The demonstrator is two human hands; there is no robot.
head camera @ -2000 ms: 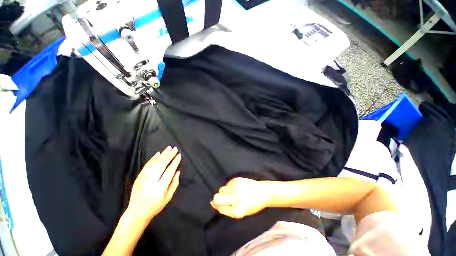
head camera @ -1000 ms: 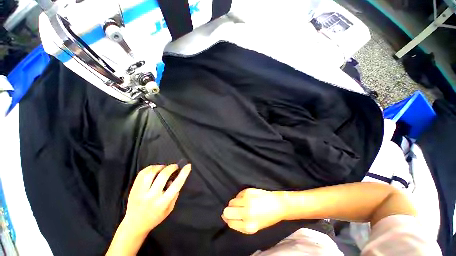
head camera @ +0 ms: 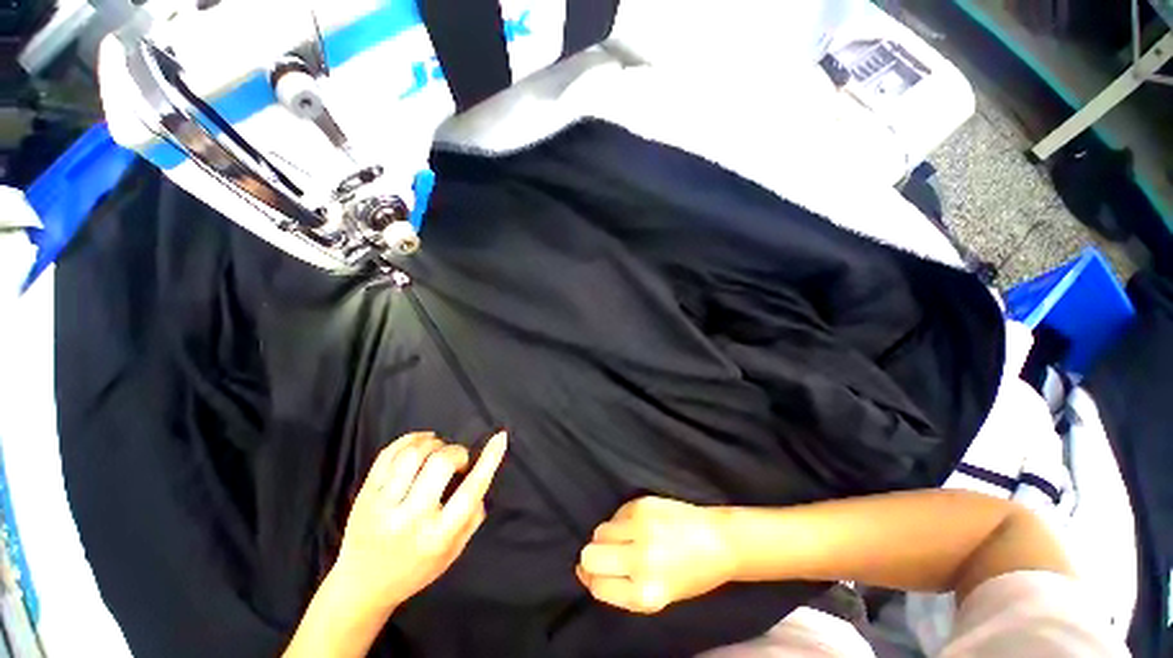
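Note:
The black garment (head camera: 618, 309) covers the machine table. Its seam (head camera: 453, 360) runs as a straight ridge from the presser foot (head camera: 394, 274) toward my right hand. The cloth gathers in folds at the foot. My left hand (head camera: 418, 514) rests on the cloth left of the seam, its index finger stretched toward the seam and the others bent, with nothing visible held. My right hand (head camera: 650, 553) is closed on the cloth at the near end of the seam; its fingertips are partly hidden.
The white machine head (head camera: 232, 129) stands at upper left, with black straps (head camera: 466, 52) over its arm. A blue bin (head camera: 1081, 309) is at right and another blue piece (head camera: 80, 186) at left. White pieces with black edging (head camera: 1016, 437) lie beside my right forearm.
My left hand has slid toward me, and its fingers have gone from flat to bent with the index stretched out. My right hand stays closed near the seam, slightly lower right in view.

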